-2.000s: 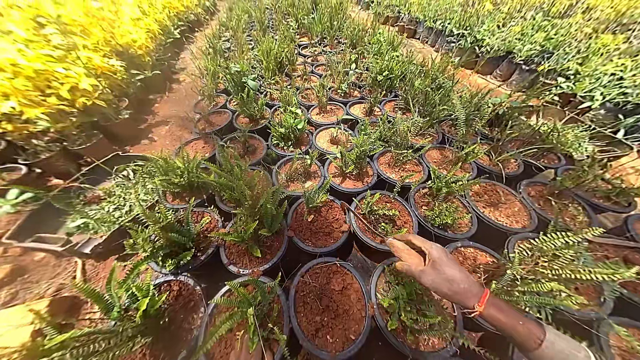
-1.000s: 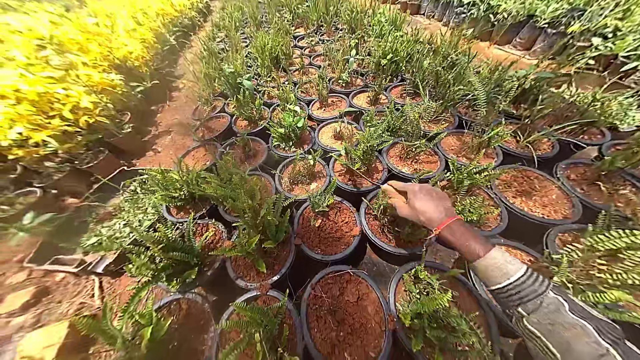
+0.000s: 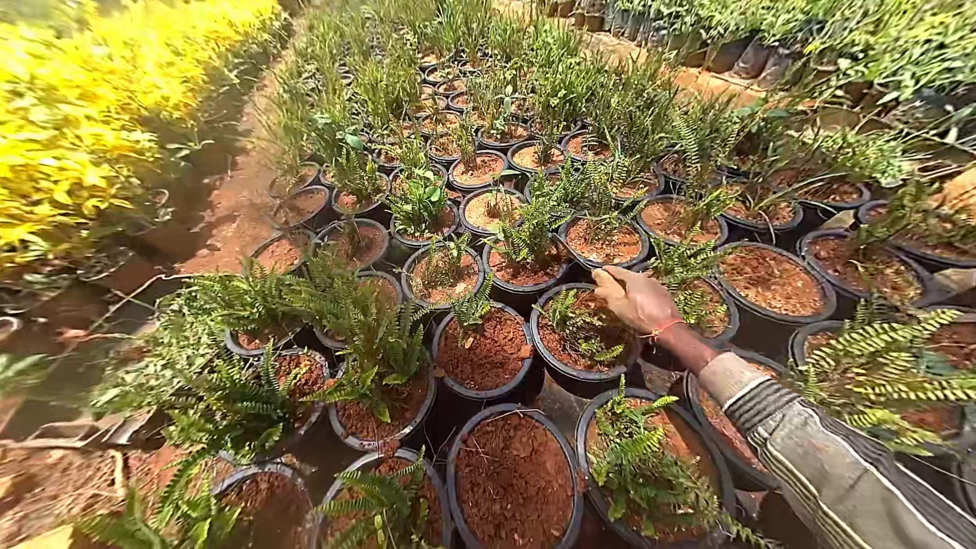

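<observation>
My right hand (image 3: 640, 301) reaches in from the right, back of the hand up and fingers curled, over the right rim of a black plastic pot (image 3: 583, 375) of red soil. Inside that pot grows a small fern (image 3: 576, 324), just left of my fingers. Whether something is in my grip is hidden. A pot with bare-looking red soil (image 3: 515, 476) stands nearer, and beside it on the right is a fern (image 3: 640, 457) in another pot. Left of my hand, a small fern sprig (image 3: 474, 305) rises at the back of a soil-filled pot. My left hand is out of view.
Close-packed potted ferns (image 3: 374, 343) and grassy plants (image 3: 381, 84) fill the middle. Yellow-leaved plants (image 3: 99, 114) line the left, beyond a red dirt path (image 3: 236, 198). Dark grow bags with green plants (image 3: 751, 57) stand at the back right. A long fern (image 3: 877, 374) leans near my sleeve.
Two seconds ago a thin stick-like thing reached from my right hand over the small fern's pot; now none shows there. My hand stays near that pot's right rim.
</observation>
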